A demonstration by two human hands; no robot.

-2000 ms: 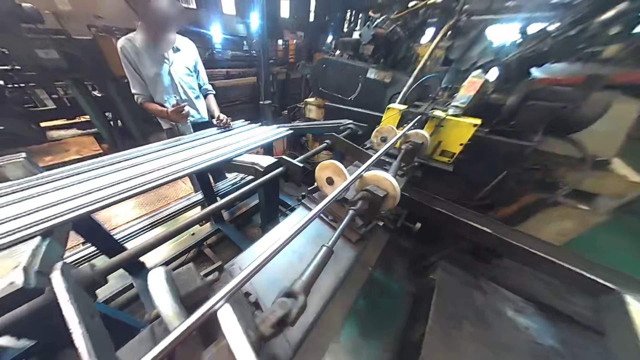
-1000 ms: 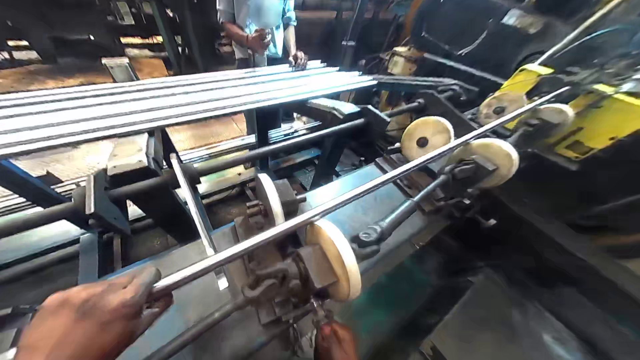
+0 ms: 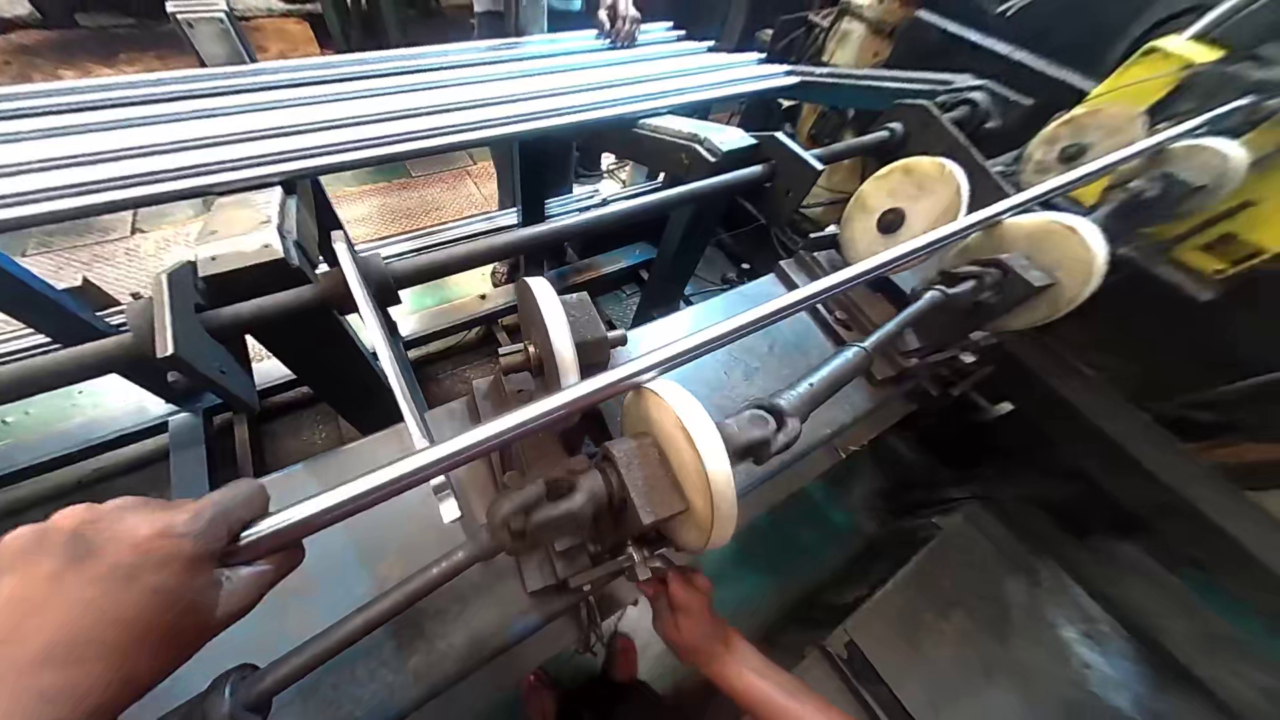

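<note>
A long shiny metal bar (image 3: 760,312) lies slantwise over pairs of pale-rimmed rollers. At the lower left, my left hand (image 3: 150,570) is closed around the bar's near end. My right hand (image 3: 685,610) is below the nearest roller (image 3: 690,465), its fingers on a small bolt or handle (image 3: 637,562) under the roller's bearing block (image 3: 645,480). Just across the bar stands another roller (image 3: 548,335). Farther along are two larger rollers (image 3: 905,210) (image 3: 1050,270). A jointed drive shaft (image 3: 830,380) runs between the roller blocks.
Several bright metal bars (image 3: 400,120) lie on a rack at the upper left. A co-worker's hand (image 3: 620,20) rests at their far end. A dark horizontal shaft (image 3: 580,220) runs along the rack. Yellow machine parts (image 3: 1235,225) stand at the right; a dark metal plate (image 3: 1000,610) is at lower right.
Neither of my hands shows in the oldest frame; both are in view a second ago and now. The view has moved closer to the near rollers.
</note>
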